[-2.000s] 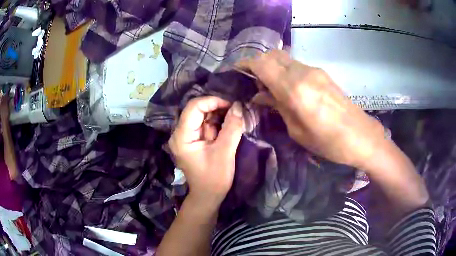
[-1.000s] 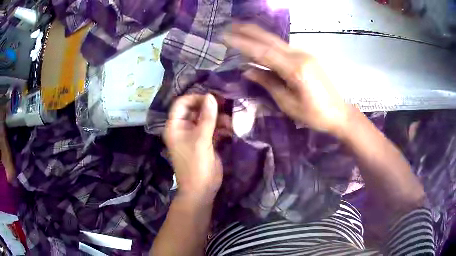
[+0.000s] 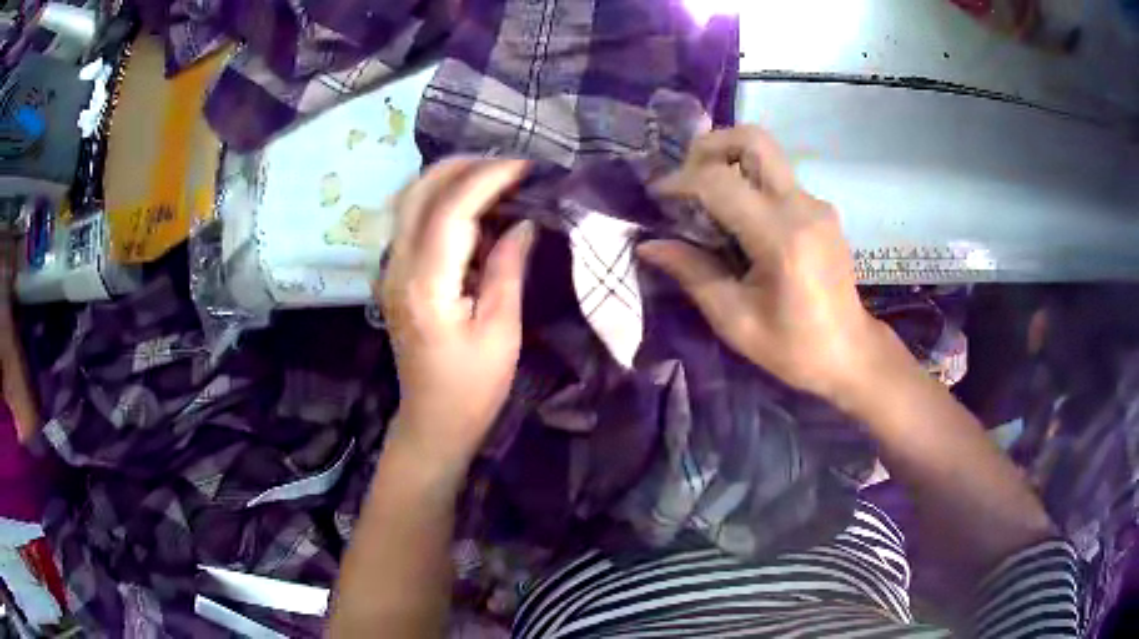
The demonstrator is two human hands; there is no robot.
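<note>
Purple, white and dark plaid fabric (image 3: 537, 87) lies over the white machine bed and hangs down over the lap. My left hand (image 3: 452, 268) holds a dark folded part of it between thumb and fingers, left of centre. My right hand (image 3: 762, 256) holds the same part from the right, thumb below and fingers curled above. Between the hands a pale pointed flap with crossed dark lines (image 3: 608, 285) hangs down. The fingertips are partly hidden in the cloth and slightly blurred. Whether a small tool is in my right hand cannot be told.
The white machine bed (image 3: 987, 187) runs right, with a printed scale along its front edge. A yellow-brown board (image 3: 160, 150) and clear plastic (image 3: 229, 250) are at its left. More plaid is heaped at lower left with pale strips (image 3: 265, 589). A person's arm (image 3: 15, 375) shows far left.
My left hand has moved left and opened wider around the cloth. My right hand has come back down onto the cloth. The pale flap now shows fully between them.
</note>
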